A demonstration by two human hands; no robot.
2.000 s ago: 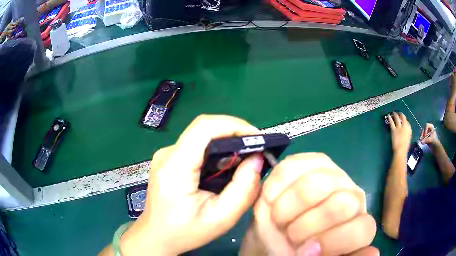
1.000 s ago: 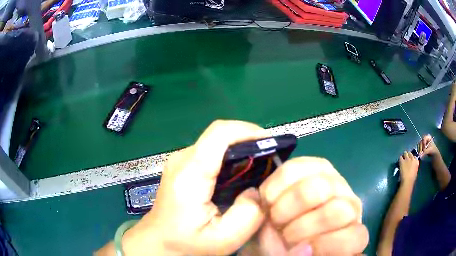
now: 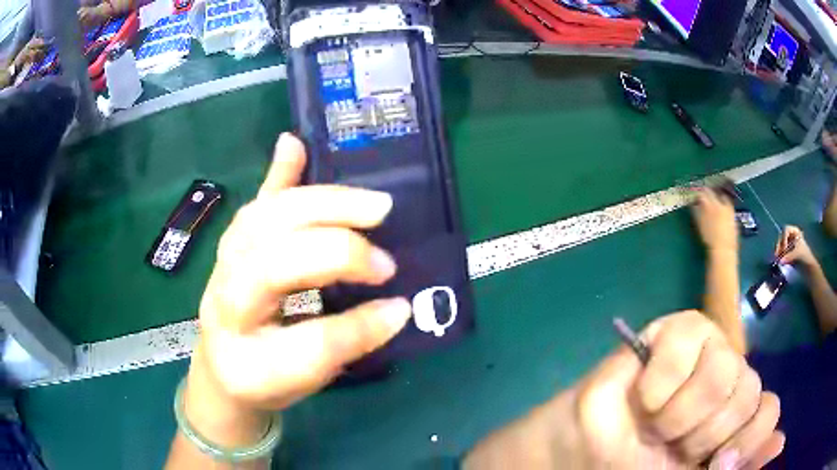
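Note:
My left hand (image 3: 294, 285) holds a black phone housing (image 3: 395, 193) up close, its back shell facing me. The white-rimmed oval camera opening (image 3: 435, 310) is at the lower end, near my thumb tip. The battery bay with silver and blue card-holder parts (image 3: 372, 92) is at the upper end, which reaches the top edge of the picture. My right hand (image 3: 688, 395) is a fist at the lower right, apart from the housing. It is closed around a small dark tool (image 3: 631, 340), whose short shaft sticks out at the upper left of the fist.
Single black handsets lie on the green belt, one at left (image 3: 186, 226) and others at far right (image 3: 633, 90). A worn whitish rail (image 3: 569, 231) crosses between belt and bench. A co-worker's arms (image 3: 720, 257) and handset (image 3: 767, 286) are at right. Red trays (image 3: 578, 26) stand beyond.
The housing has been turned from its narrow top edge and red wires to its back and raised. My right hand has moved right, away from it, with the tool. Belt handsets have shifted left.

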